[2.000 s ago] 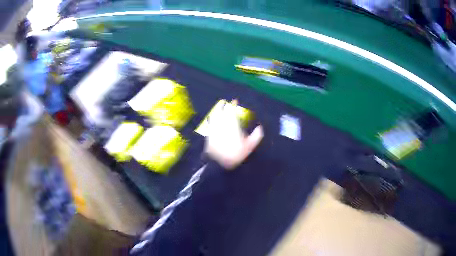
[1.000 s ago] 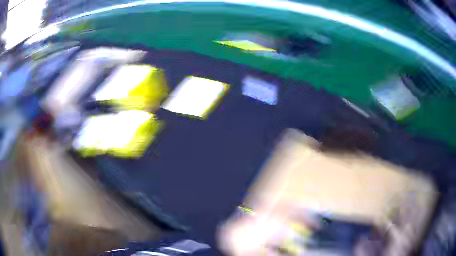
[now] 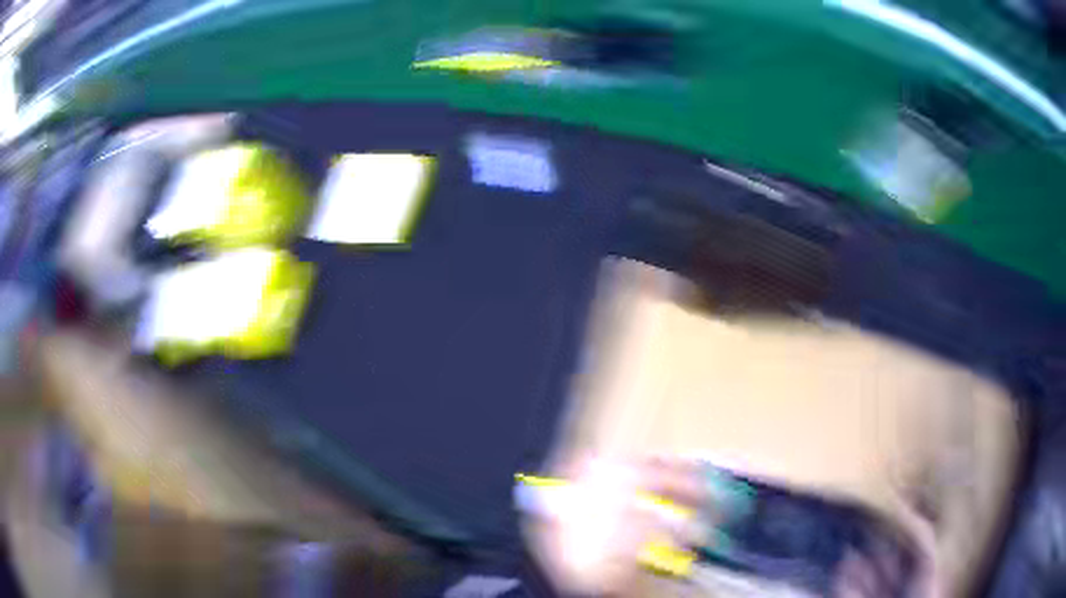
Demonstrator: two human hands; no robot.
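Observation:
The view is badly blurred. My left hand [image 3: 590, 526] is at the bottom centre, at the left edge of the cardboard mat [image 3: 760, 374], closed around a yellow-edged battery cell [image 3: 666, 554]. A black case [image 3: 807, 532] lies on the mat just right of the cell, with a greenish patch at its left end. My right hand [image 3: 894, 572] is blurred at the case's right end, near the bottom edge; its fingers seem to touch the case, but its grip cannot be told.
Stacks of yellow-edged cells [image 3: 222, 306] stand at the left, with a smaller stack [image 3: 372, 199] beside them. A pale blue-white piece [image 3: 512, 162] lies behind. A dark round fan-like object [image 3: 760, 263] sits behind the mat. Joined units [image 3: 491, 61] lie on the green belt [image 3: 748, 99]. A carton [image 3: 152, 432] is at left.
My left hand moved from the small cell stack to the mat, taking a cell. The black case and right hand came into view. The scene has shifted left and up in the picture.

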